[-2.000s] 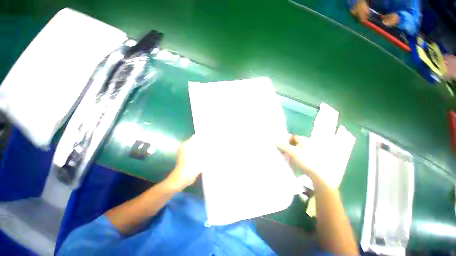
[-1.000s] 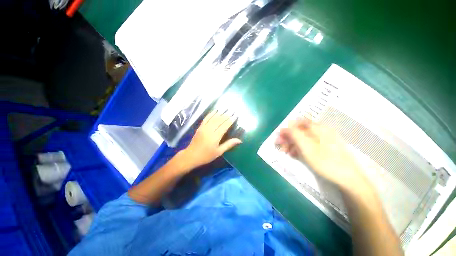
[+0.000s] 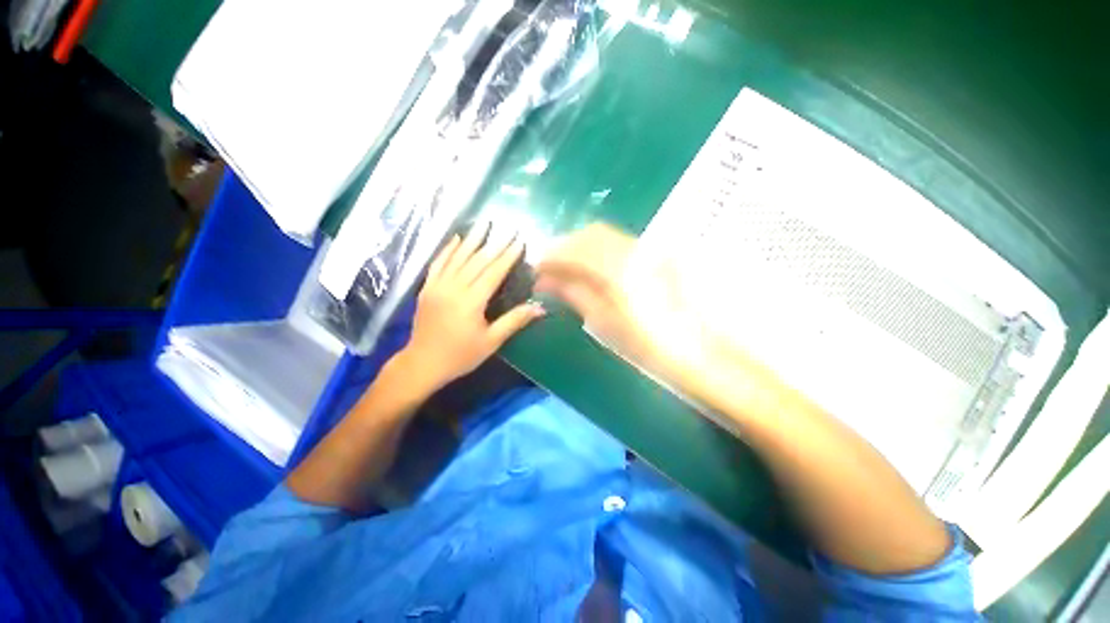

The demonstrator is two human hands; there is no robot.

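Note:
A pale laptop bottom cover (image 3: pixel 840 304) lies at the right on a white sheet, with its dotted vent field showing. My left hand (image 3: pixel 458 304) rests palm down on the mat's near edge, beside the bag, fingers spread. Dark adhesive pieces (image 3: pixel 516 287) lie partly hidden between my two hands. My right hand (image 3: pixel 587 282) is blurred, reaching over the cover's left end to the right side of the dark pieces. Whether its fingers hold anything cannot be told.
A clear plastic bag with black parts (image 3: pixel 453 146) lies left of centre, a thick white stack (image 3: pixel 310 97) beyond it. A blue bin (image 3: pixel 225 274) with pale sheets (image 3: pixel 237 389) is at lower left. Long pale liner strips (image 3: pixel 1047 487) lie at the right edge.
The white sheet I held up is down, and the cover shows. The view has turned left. My right hand has moved left from over the cover to the dark pieces.

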